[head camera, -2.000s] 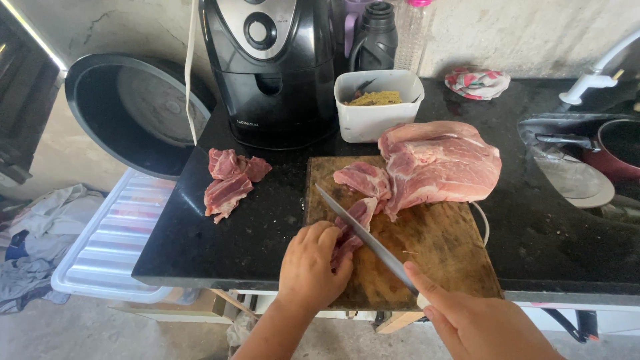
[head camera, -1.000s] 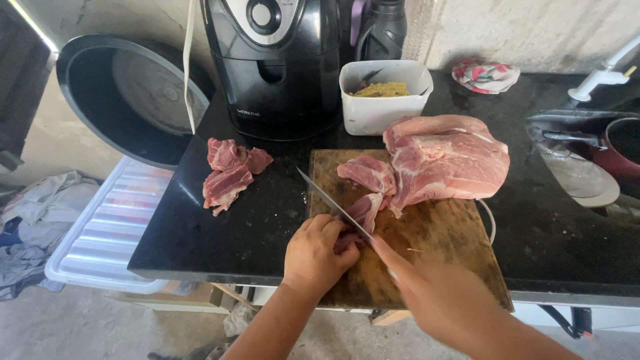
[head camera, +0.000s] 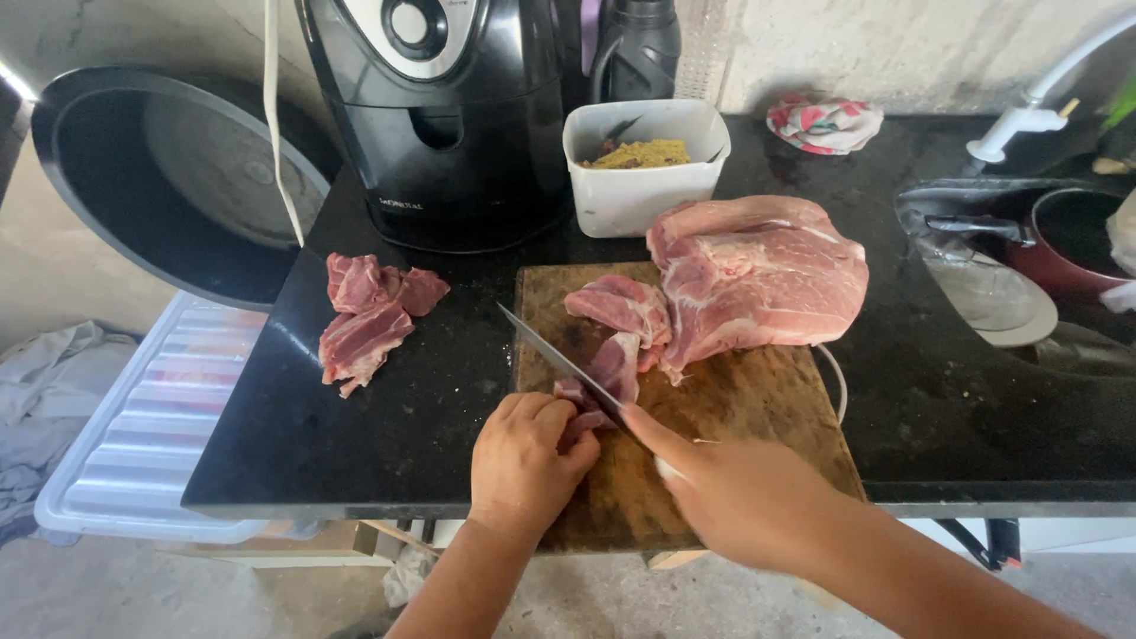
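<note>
My right hand [head camera: 745, 497] grips a kitchen knife [head camera: 559, 360] by its light handle, its index finger along the top of the blade. The blade lies across a strip of raw meat [head camera: 614, 366] on the wooden cutting board [head camera: 754, 426]. With curled fingers, my left hand [head camera: 524, 453] holds the near end of that strip, just left of the blade. A smaller meat piece [head camera: 619, 304] and a large raw meat joint [head camera: 763, 275] sit at the back of the board. Several cut meat pieces [head camera: 368, 319] lie on the black counter to the left.
Behind the board stand a black air fryer [head camera: 453, 133] and a white plastic tub [head camera: 646, 195] with yellow contents. A bundled cloth [head camera: 824, 124] lies by the wall. At right is a sink with a plate [head camera: 998, 302] and a pot [head camera: 1065, 240]. A large black basin [head camera: 177, 177] leans at left.
My right hand and the knife have moved forward and left over the meat strip since the earliest frame. My left hand stays at the strip's near end.
</note>
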